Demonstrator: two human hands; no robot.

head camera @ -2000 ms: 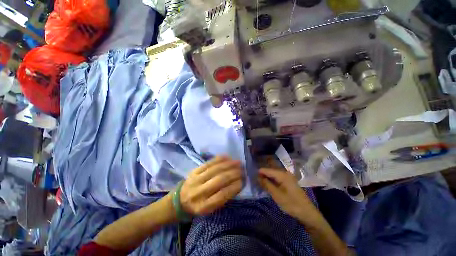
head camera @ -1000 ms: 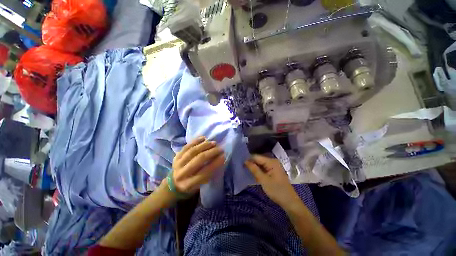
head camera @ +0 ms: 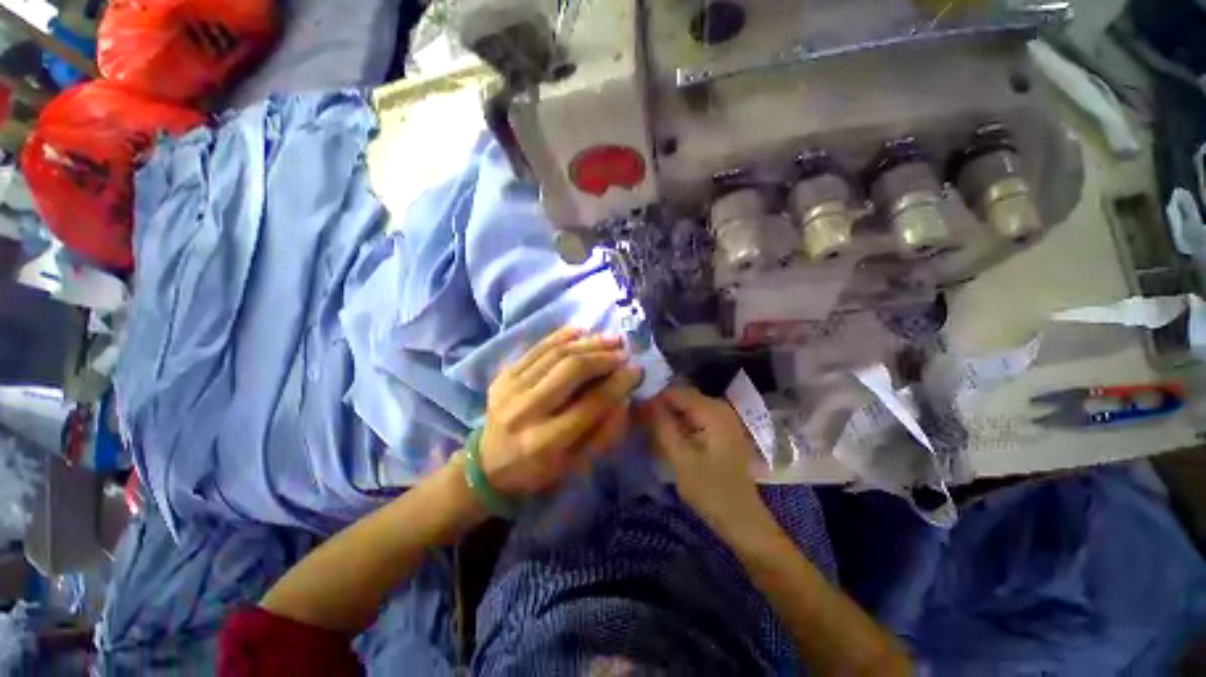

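Light blue cloth (head camera: 529,284) lies on the machine table and runs under the needle area of the off-white overlock machine (head camera: 820,119), beside a bright lamp spot. My left hand (head camera: 558,403), with a green bangle at the wrist, lies on the cloth just in front of the needle area, fingers bent on it. My right hand (head camera: 701,443) is close beside it, thumb and fingertips pinching the cloth's right edge. The cloth hanging below my hands is blurred.
A rumpled light blue pile (head camera: 238,304) covers the table's left. Orange-red bags (head camera: 99,165) stand upper left. Red-and-blue snips (head camera: 1111,403) and white strips (head camera: 886,410) lie on the table's right. Darker blue cloth (head camera: 1058,569) is heaped lower right. A checked apron (head camera: 595,595) covers my lap.
My left hand has moved right and up toward the needle area, and my right hand has moved slightly up. They are closer together. The cloth edge has drawn up from the lap.
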